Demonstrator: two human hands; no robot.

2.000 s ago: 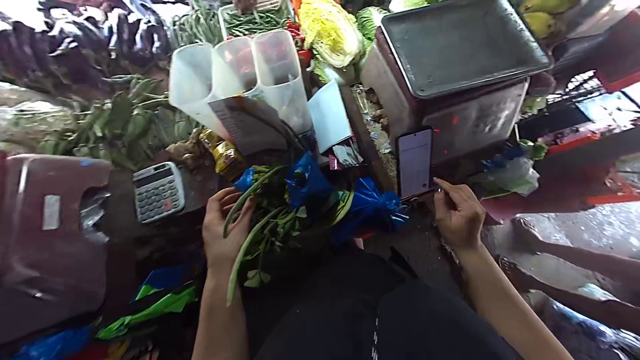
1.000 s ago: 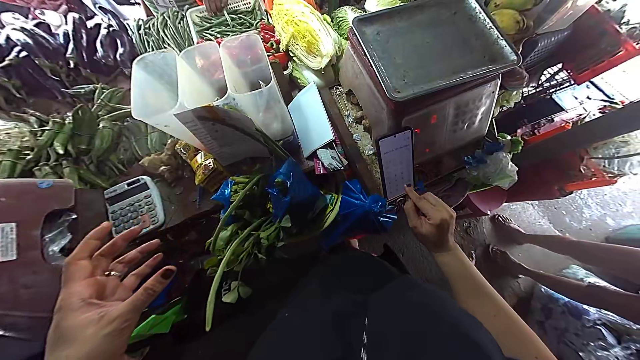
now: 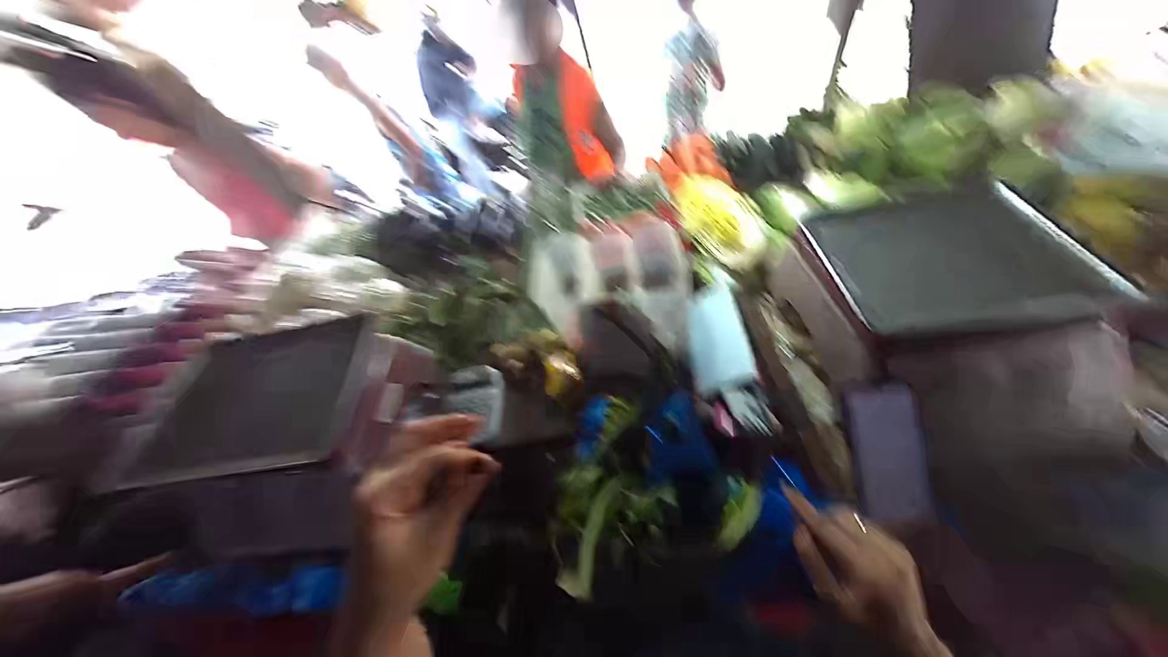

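The view is blurred. My left hand (image 3: 424,497) is raised at lower centre-left with its fingers curled and nothing visible in them, just in front of a calculator (image 3: 476,401). My right hand (image 3: 858,561) is at lower right by a blue plastic bag (image 3: 785,502), index finger extended; whether it touches the bag is unclear. Beyond it a smartphone (image 3: 887,452) stands upright against a weighing scale (image 3: 967,265). Between my hands lie leafy green stalks (image 3: 602,520) with blue plastic around them.
Clear plastic containers (image 3: 607,274), a light blue notebook (image 3: 721,338) and a yellow cabbage (image 3: 721,219) stand ahead. A second scale (image 3: 246,401) is at left, with another person's hand (image 3: 64,593) below it. A person in an orange vest (image 3: 579,114) stands beyond the vegetables.
The view has swung up, showing people beyond the stall. My right hand has left the phone's screen. My left hand, spread one second ago, has curled its fingers.
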